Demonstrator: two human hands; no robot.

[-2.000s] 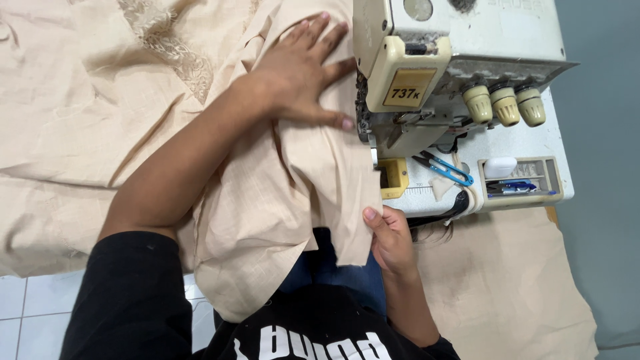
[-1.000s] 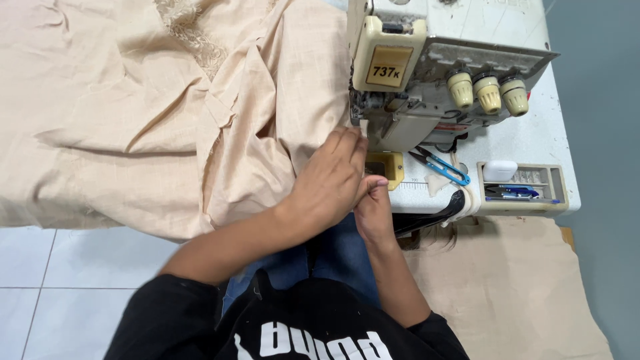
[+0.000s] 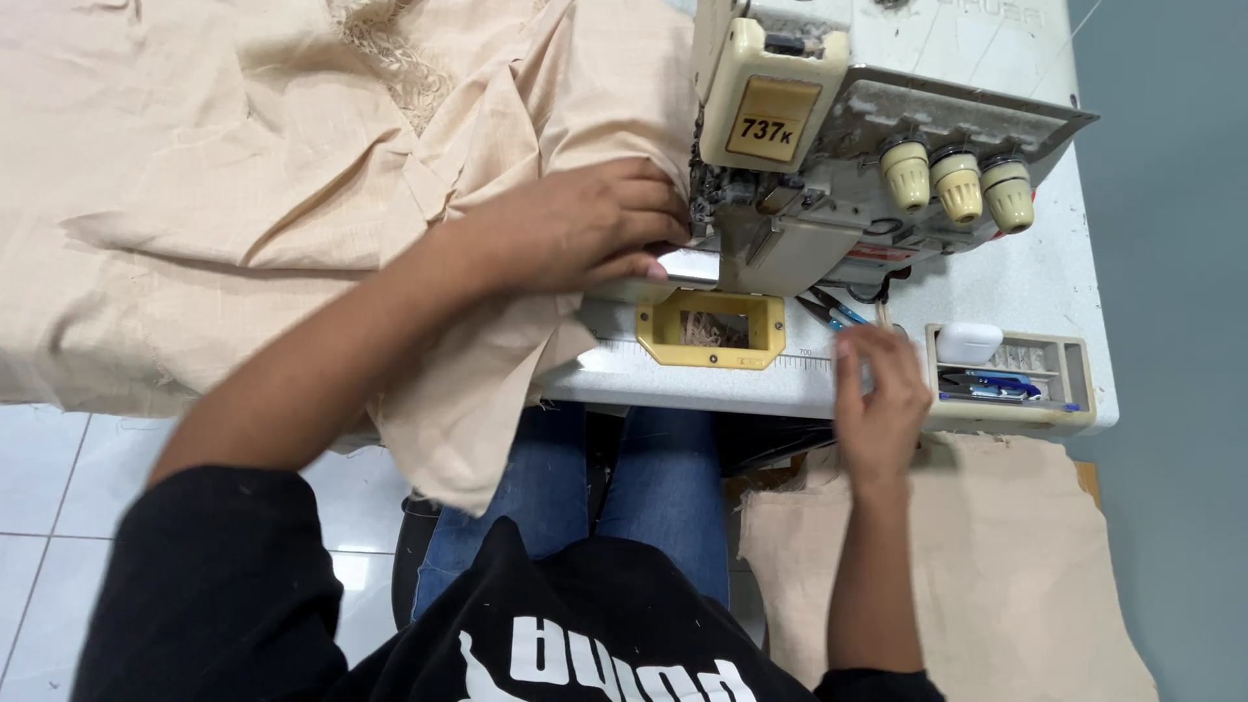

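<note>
My left hand [image 3: 619, 229] holds the beige fabric [image 3: 322, 185] close to the needle area of the overlock sewing machine [image 3: 770, 127], its fingertips beside the presser foot area, which is partly hidden. A loose corner of this fabric hangs over the table's front edge. My right hand [image 3: 882, 400], blurred, is over the table edge, just below the thread snips with blue handles [image 3: 834, 307]. Its fingers are bent, and whether they hold anything is unclear. A yellow-framed opening [image 3: 712, 356] with fabric scraps inside lies between my hands.
A plastic tray [image 3: 1077, 390] at the table's right end holds pens and a white case [image 3: 967, 343]. Three tension knobs [image 3: 955, 185] jut from the machine. More beige fabric [image 3: 985, 556] lies below the table at the right, and a grey wall [image 3: 1180, 292] borders the right side.
My right hand has moved right, away from my left hand, toward the snips. The fabric that lay over my lap two seconds ago is now mostly on the left of the machine.
</note>
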